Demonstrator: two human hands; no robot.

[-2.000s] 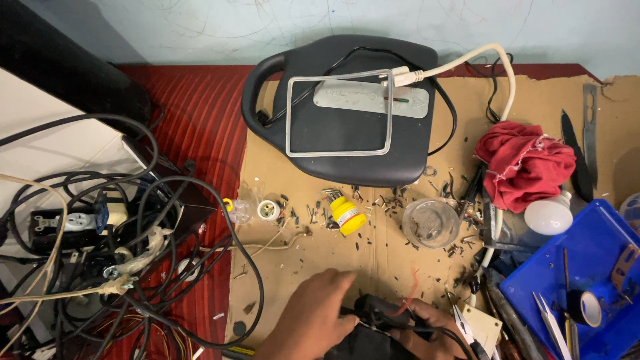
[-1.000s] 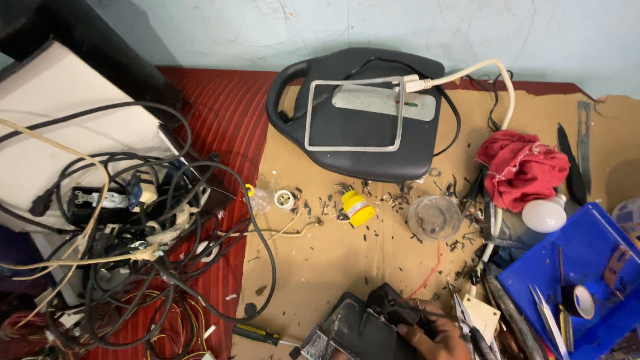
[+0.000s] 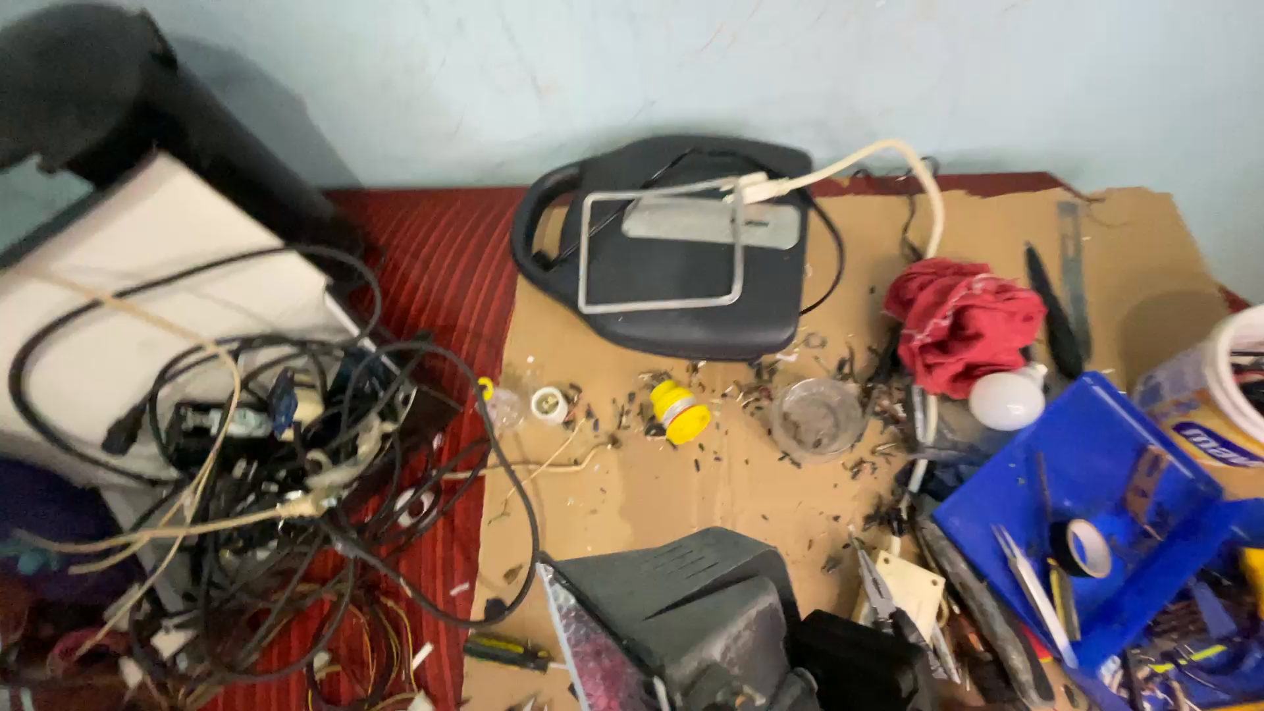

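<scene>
Neither of my hands shows in the head view. At the lower middle a dark grey plastic housing (image 3: 681,602) with slots in its top lies on the cardboard, a shiny reflective panel (image 3: 597,642) along its left side and a black block (image 3: 859,657) at its right. Pliers (image 3: 879,592) lie right of it, by a cream square plate (image 3: 913,592). A screwdriver (image 3: 509,652) lies to its left. Beyond it are a yellow cylindrical piece (image 3: 681,413) and a round clear dish (image 3: 817,420). What touches the housing below the frame edge is hidden.
A black case with a handle (image 3: 681,267) bears a rectangular frame (image 3: 660,308). Tangled black cables (image 3: 346,474) fill the left. At the right are a red cloth (image 3: 963,321), a white bulb (image 3: 1007,400), a blue tray (image 3: 1096,434) holding tools, and a white tub (image 3: 1185,395). Small scraps litter the cardboard (image 3: 731,504).
The hand seen at the lower right of the housing one second ago is out of view. The housing shows more fully and stands differently turned. The view has shifted upward.
</scene>
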